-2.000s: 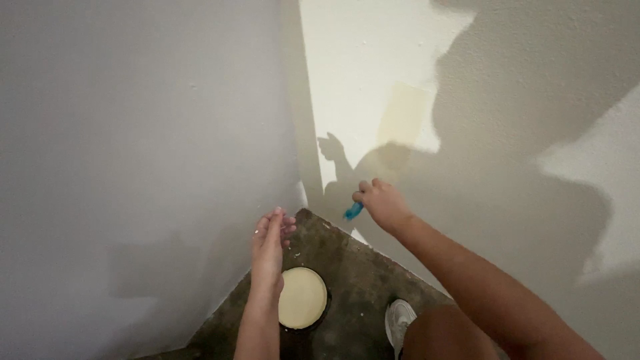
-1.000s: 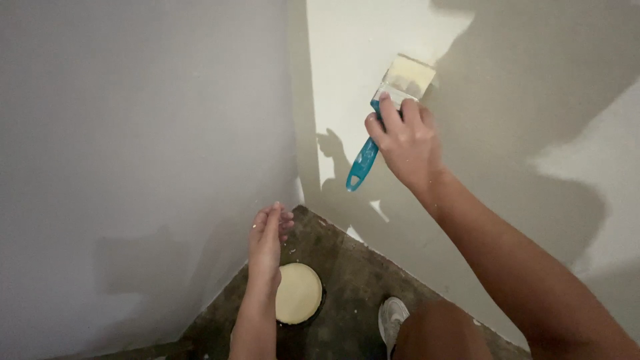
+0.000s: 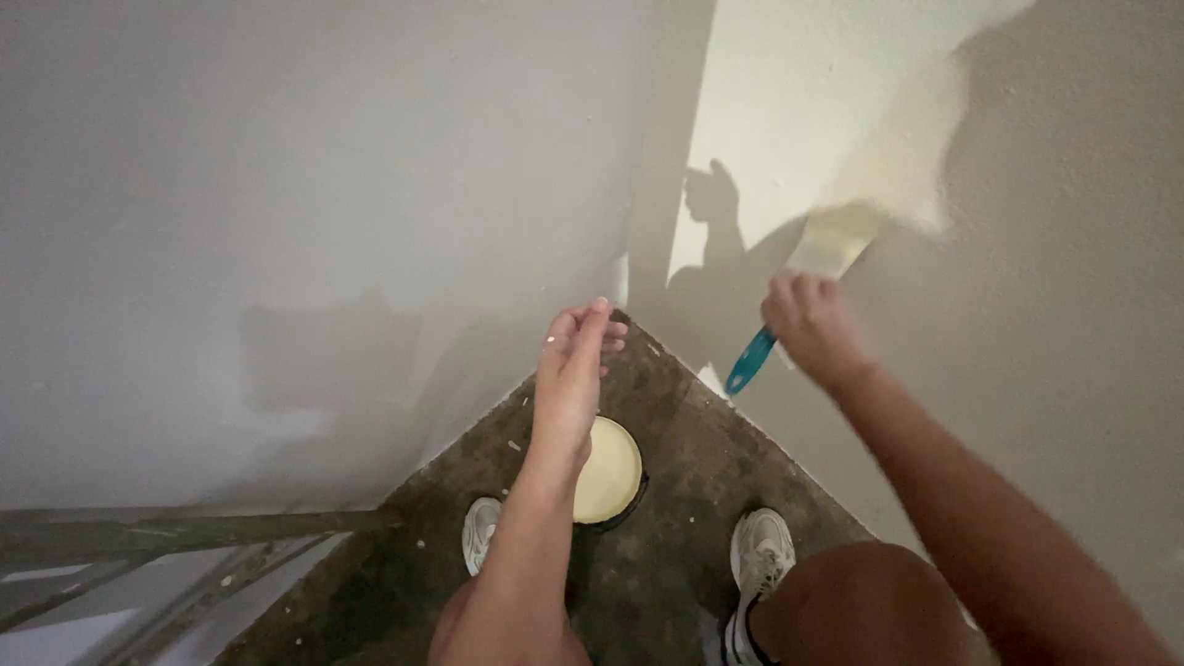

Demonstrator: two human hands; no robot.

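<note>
My right hand grips a flat paintbrush with a blue handle, its bristles against the right wall. A pale yellow wet streak runs up the wall from the bristles, partly in shadow. My left hand is raised in front of the corner, fingers loosely curled, with nothing seen in it; a pale spot marks one finger. Below it, a round container of pale yellow paint stands on the floor, partly hidden by my left forearm.
A grey-white wall rises on the left and meets the right wall at a corner. The dark, stained floor narrows toward that corner. Two light sneakers stand on it. Dirty bars cross the lower left.
My right hand, low by the corner at first, went up the right wall with the brush, and is now lower again. A broad yellow streak now shows there. My left hand stays raised.
</note>
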